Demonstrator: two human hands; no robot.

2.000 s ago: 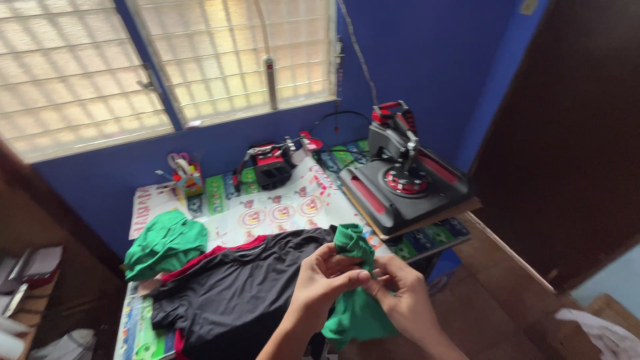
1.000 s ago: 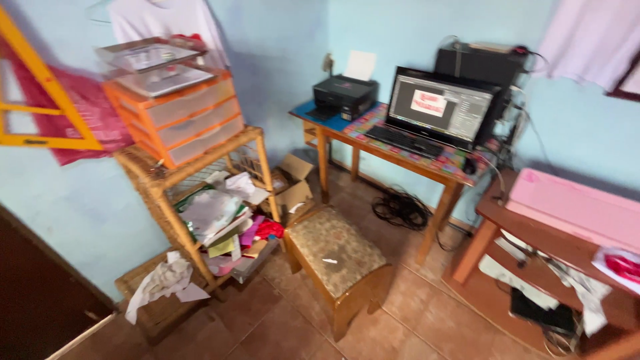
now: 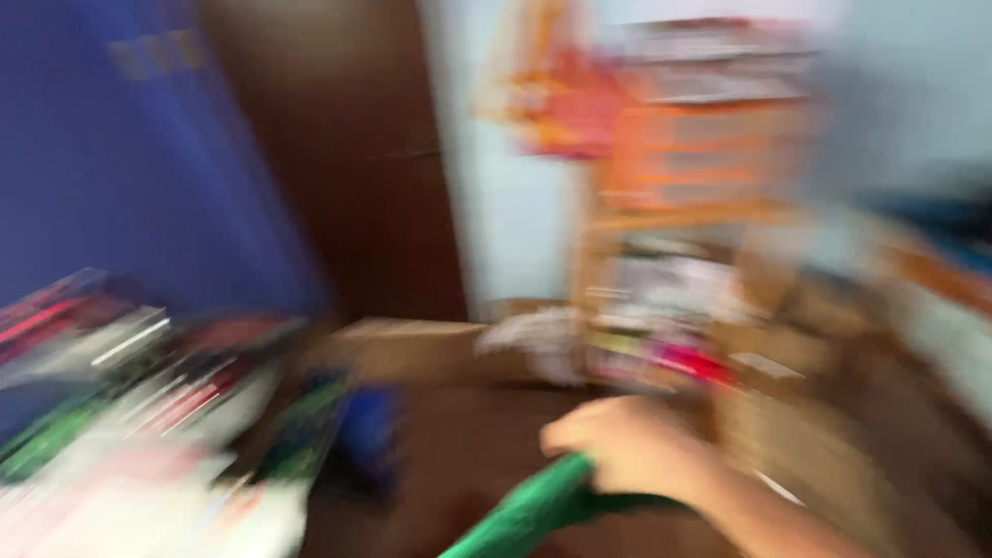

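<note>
The head view is strongly blurred. My right hand reaches in from the lower right, closed on a green cloth. The cloth stretches from the fingers down to the bottom edge, and another part of it runs under the wrist. My left hand is outside the picture.
A table with a pale cover stands at lower left, a black and red heat press on it. A dark door is behind. Orange drawers top a shelf holding papers; a padded stool is at right.
The view has swung widely twice. Two seconds ago both hands were on the green cloth over the table; one second ago neither hand showed. Now only my right hand appears, holding green cloth.
</note>
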